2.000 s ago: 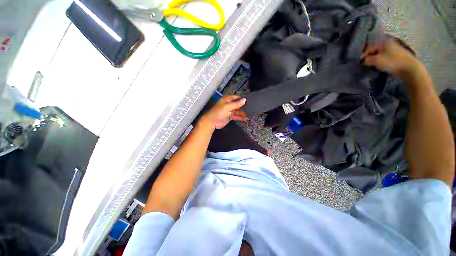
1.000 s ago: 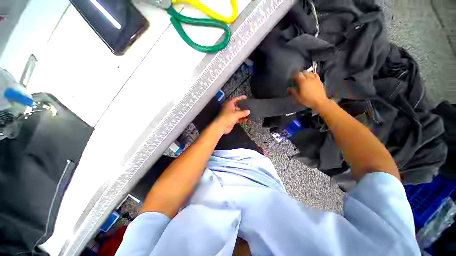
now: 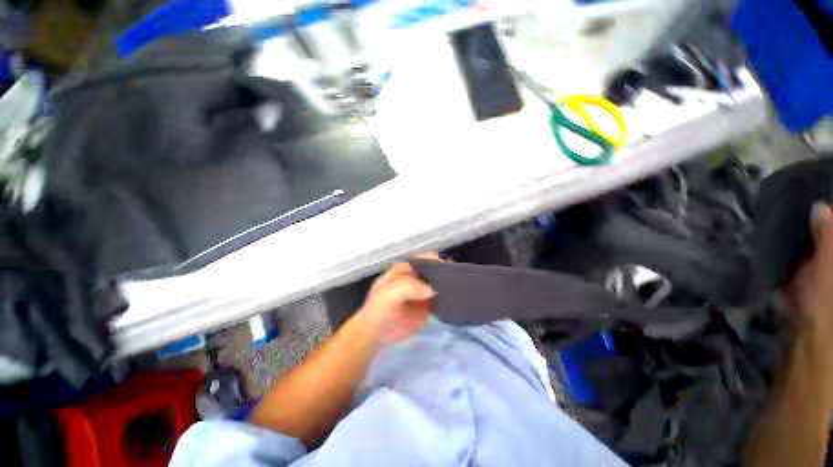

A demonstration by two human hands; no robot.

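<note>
My left hand (image 3: 399, 301) is closed on one end of a dark grey cloth strip (image 3: 511, 292), just below the table's front edge. The strip runs right, across my lap, towards the dark heap. My right hand (image 3: 816, 264) is at the right rim of the picture, partly cut off and blurred, with dark grey cloth against its fingers. A large dark grey garment (image 3: 201, 164) with a pale seam lies on the left of the table, reaching under the machine's needle area (image 3: 347, 91), which is blurred.
The white table (image 3: 457, 196) holds a black smartphone (image 3: 486, 73) and scissors with yellow and green handles (image 3: 585, 129). Dark cloth pieces (image 3: 703, 383) are heaped at the right, below table level. A red stool (image 3: 128, 424) stands lower left. A blue bin (image 3: 785, 64) is upper right.
The view has swung left, showing more of the garment and the stool. My right hand has moved away from my left, out to the right rim. My left hand still holds the strip's end.
</note>
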